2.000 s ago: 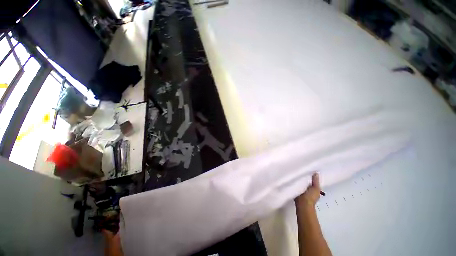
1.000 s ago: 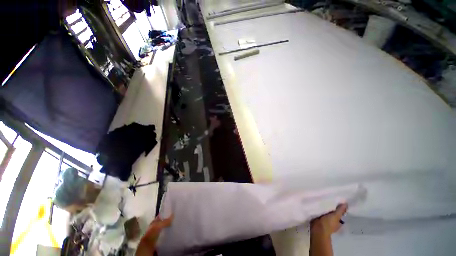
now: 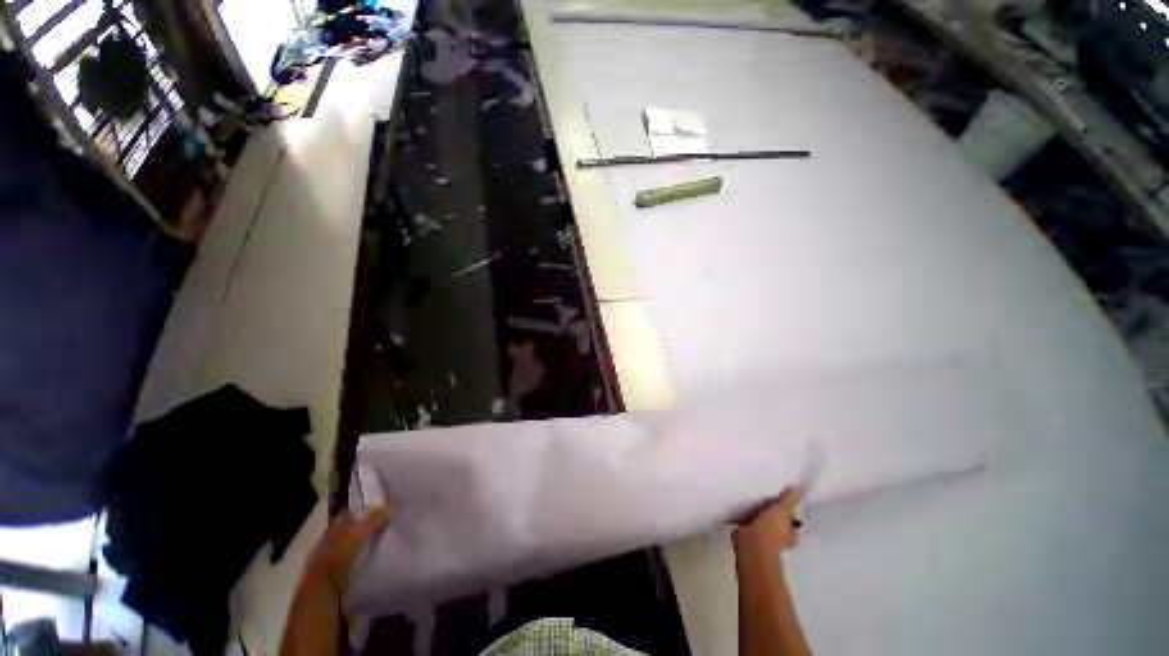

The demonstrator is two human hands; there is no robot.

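A very wide white paper sheet (image 3: 872,282) covers the cutting table. Its near part is folded over and sticks out past the table's left edge above the floor. My left hand (image 3: 349,536) grips the folded paper's outer left end. My right hand (image 3: 772,523) holds the fold near the table edge, with the thumb on top. A small dark tip, perhaps a pen (image 3: 797,522), shows beside its fingers. Ahead on the sheet lie a dark ruler (image 3: 692,158), a yellow-green bar (image 3: 679,192) and small white papers (image 3: 674,128).
A pale side table (image 3: 244,256) runs along the left, with black cloth (image 3: 212,500) on its near part. A dark aisle floor (image 3: 449,269) with scraps lies between the tables. A metal rail (image 3: 692,22) crosses the far end. A white bucket (image 3: 1010,136) stands beyond the table's right side.
Both hands have come nearer the table's far end with the folded paper. The ruler, yellow-green bar and white papers now look closer. My left hand has shifted slightly left in view.
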